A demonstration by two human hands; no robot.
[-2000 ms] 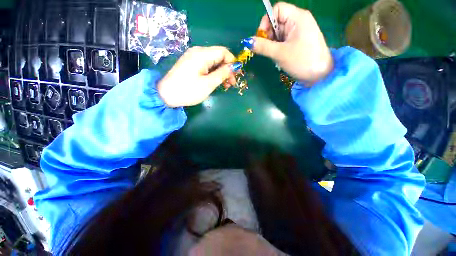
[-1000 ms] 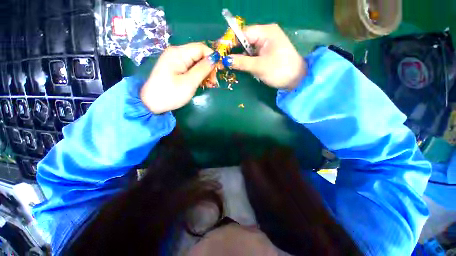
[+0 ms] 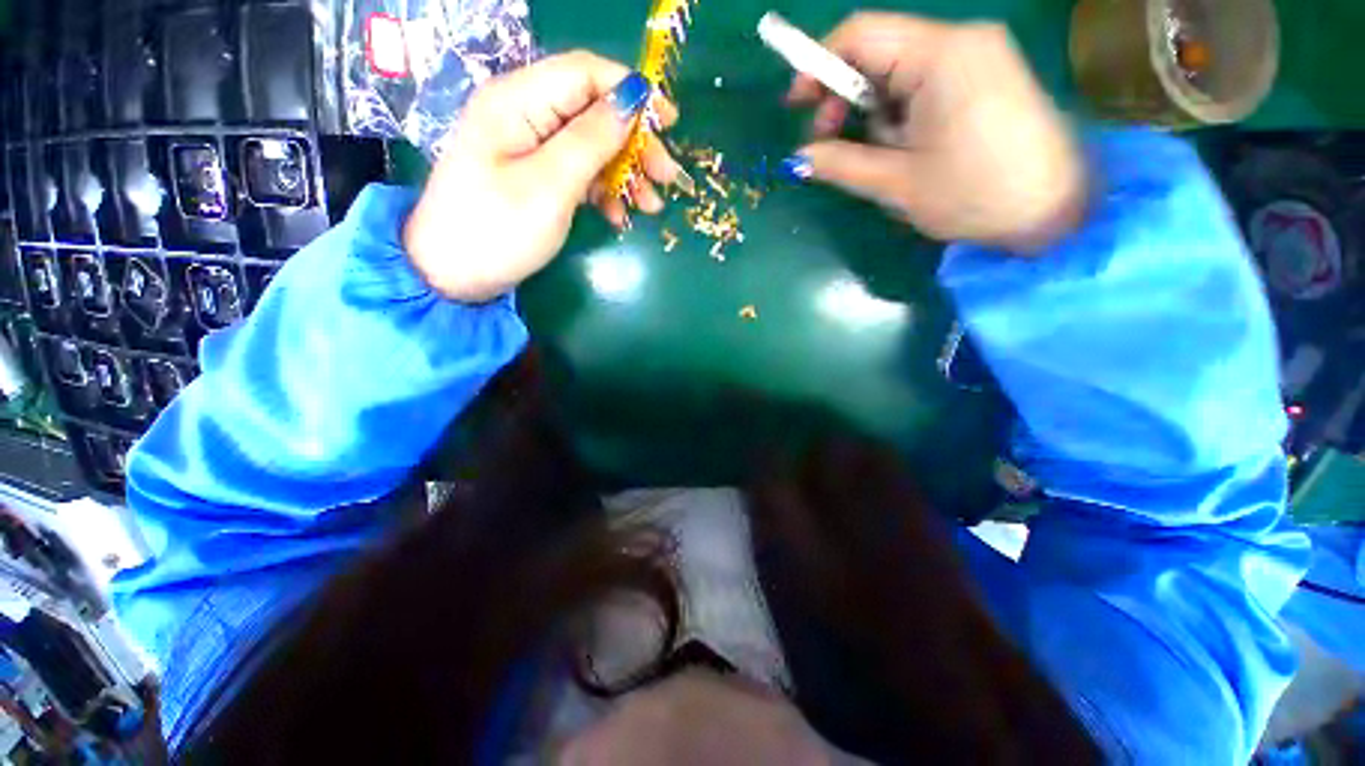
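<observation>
My left hand (image 3: 524,165) holds an amber flexible circuit strip (image 3: 653,90) with a toothed edge, upright between thumb and fingers; its top end reaches the upper picture edge. My right hand (image 3: 951,135) is to the right, apart from the strip, and holds a slim silver-grey tool (image 3: 813,60) pointing up and left. I cannot tell whether its thumb and fingertips hold anything else. A loose pile of tiny gold pieces (image 3: 719,210) lies on the green mat (image 3: 719,374) between my hands. One single piece (image 3: 749,313) lies nearer to me.
A black blister tray (image 3: 180,90) with small modules in some pockets is at the left. A crinkled clear bag (image 3: 427,45) with a red-and-white label lies beside it. A tan round tub (image 3: 1115,60) is at upper right. A black fan unit (image 3: 1295,247) is at far right.
My right hand has moved right, away from the strip and my left hand, with the tool. The strip is now more visible in my left hand. The view has shifted slightly.
</observation>
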